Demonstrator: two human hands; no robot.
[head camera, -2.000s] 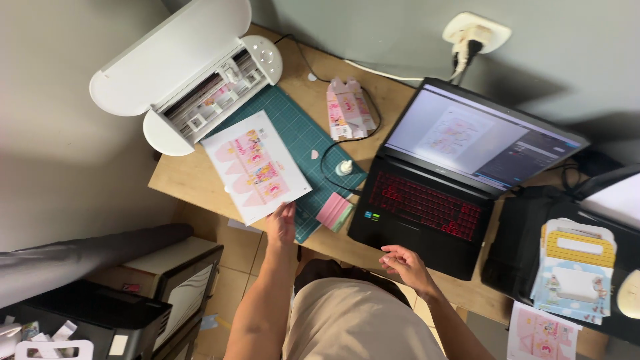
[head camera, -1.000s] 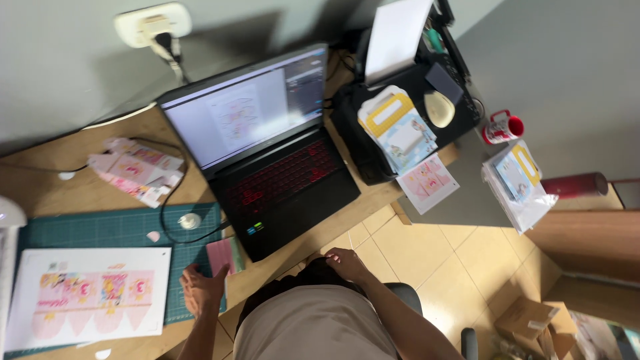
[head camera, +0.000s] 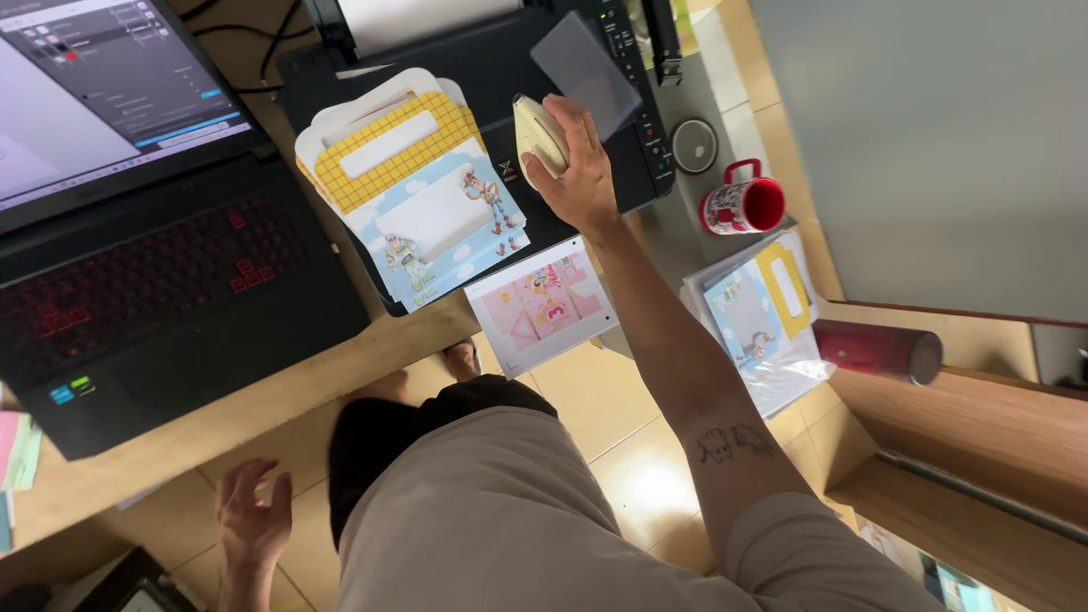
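Note:
My right hand (head camera: 574, 161) reaches over the black printer (head camera: 476, 93), its thumb and fingers around a cream-coloured handheld device (head camera: 537, 140), perhaps a computer mouse. Beside it lies a translucent plastic sheet (head camera: 586, 72). Left of the hand, a stack of yellow and blue cut-outs with cartoon figures (head camera: 442, 204) rests on the printer. A printed pink sheet (head camera: 548, 302) sticks out from the printer's front over the floor. My left hand (head camera: 253, 514) hangs below the desk edge, fingers apart and bent, with nothing in it.
An open laptop (head camera: 195, 340) stands on the wooden desk (head camera: 280, 399) at left. Right of the printer are a round lid or disc (head camera: 694, 145), a red mug (head camera: 744, 204), a plastic-wrapped pack of cut-outs (head camera: 761, 314) and a dark red cylinder (head camera: 880, 350). Cables run behind the laptop.
The view has swung far to the right. My right hand has moved from near my lap onto the cream device on the printer. My left hand has left the cutting mat's edge.

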